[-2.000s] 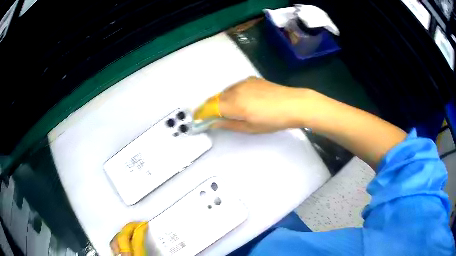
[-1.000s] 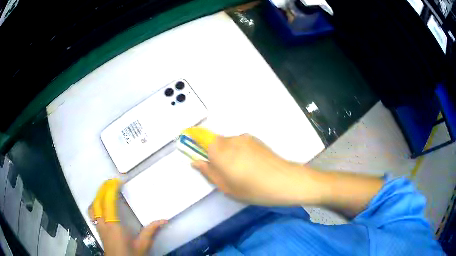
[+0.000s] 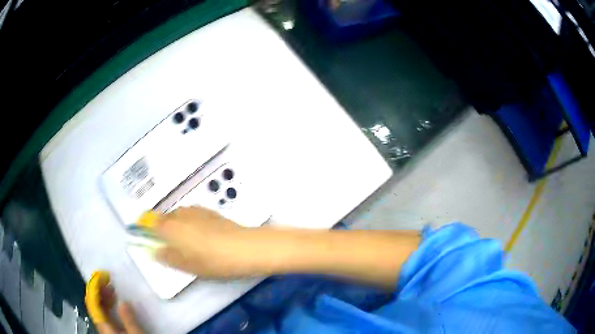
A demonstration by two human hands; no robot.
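Note:
Two white smartphones lie backs up, side by side, on the white pad (image 3: 313, 124). The farther phone (image 3: 153, 153) shows three dark lenses and a small printed label. My right hand (image 3: 196, 241) is over the lower-left part of the nearer phone (image 3: 251, 196); its lenses show. The hand is blurred, with a yellow finger cot, and holds a small white block with a blue stripe (image 3: 142, 236) at its fingertips, at the phone's left end. My left hand (image 3: 109, 303), with yellow finger cots, is at the pad's lower-left edge, fingers apart and empty, partly cut off by the frame.
A dark green mat (image 3: 346, 72) lies around the pad. A blue box (image 3: 349, 16) is cut off at the top edge. Translucent film sheets (image 3: 36, 287) lie at the lower left. Grey floor and a blue frame-like object (image 3: 538, 140) are at the right.
My right hand has swept left across the nearer phone with the block, whose lenses now show. My left hand has moved away from that phone, down and left. The view has shifted.

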